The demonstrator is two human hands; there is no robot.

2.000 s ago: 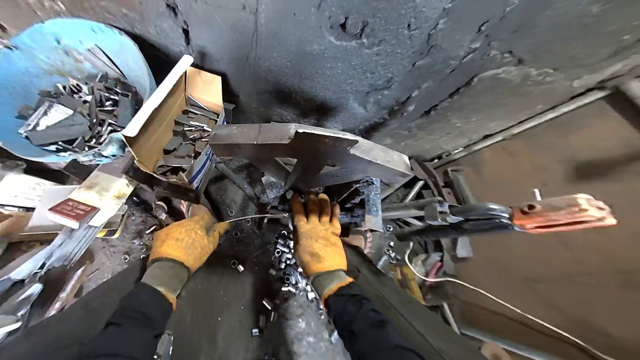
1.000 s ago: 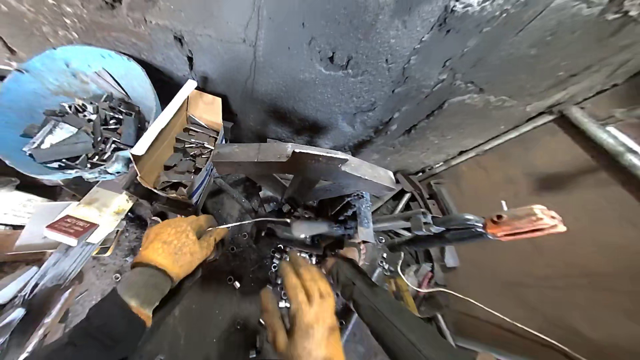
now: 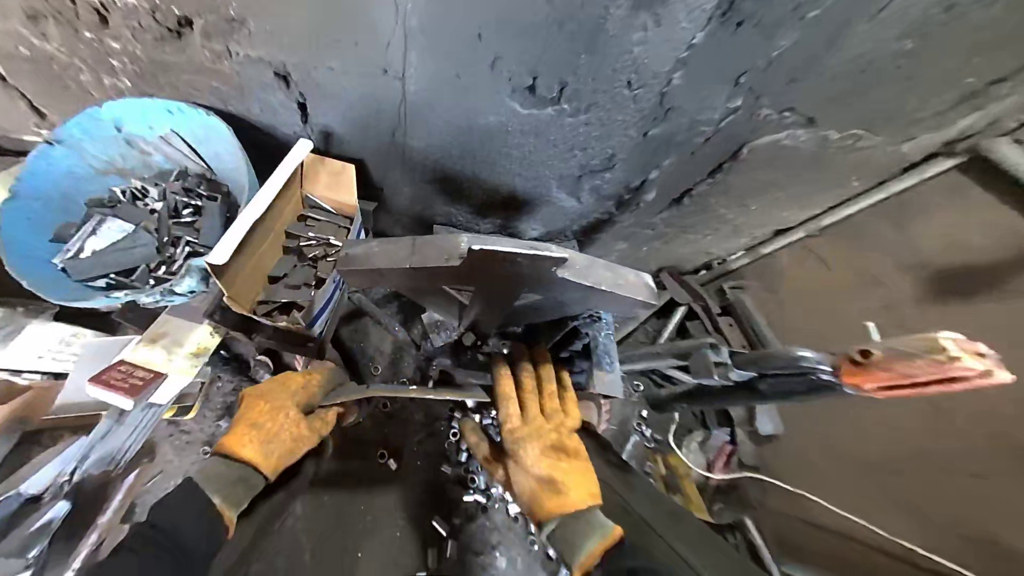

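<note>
An orange work glove covers my left hand, whose thumb and fingers pinch one end of a thin, flat metal strip. The strip runs rightward, its far end close to the fingers of my right hand. That hand, gloved alike, is palm up with fingers extended and spread a little; nothing shows in its palm. Its fingertips are at the lower side of a dark angled steel piece. Small short metal tubes lie scattered beside and under the right hand.
A blue tub of metal scraps and a cardboard box of flat metal pieces are at the upper left. An orange-tipped clamp, apparently an electrode holder, juts out at right. A pale cable curves below it. Behind is a dark wall.
My right hand has moved forward from lower down, where it was a second ago, and its palm now faces up. The left hand keeps its hold on the strip.
</note>
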